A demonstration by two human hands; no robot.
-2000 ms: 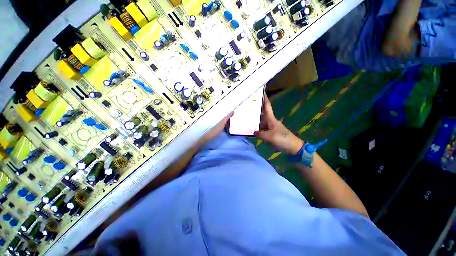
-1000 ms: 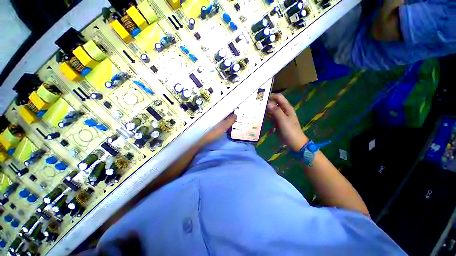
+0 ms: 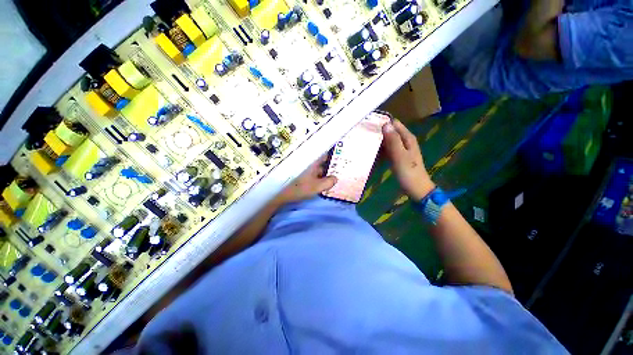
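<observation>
A mobile phone (image 3: pixel 357 161) with a lit pinkish-white screen is below the rail's near edge, tilted to the right. My left hand (image 3: pixel 310 184) holds its lower left side, the thumb over the screen's edge; part of this hand is hidden. My right hand (image 3: pixel 404 158) is at the phone's upper right corner, fingers bent, fingertips at its edge; whether they grip it is unclear. A blue strap (image 3: pixel 435 204) is around my right wrist.
Cream circuit boards (image 3: pixel 182 139) crowded with yellow, blue and dark parts lie behind the white rail (image 3: pixel 258 192). Another person's blue sleeve (image 3: pixel 602 43) is at the upper right. A cardboard box (image 3: pixel 418 97) stands beyond the phone, and a green bin (image 3: pixel 581 142) at right.
The phone has tilted further to the right and its screen has turned pinkish. My left thumb now lies over the screen. My right hand has moved to the phone's upper corner.
</observation>
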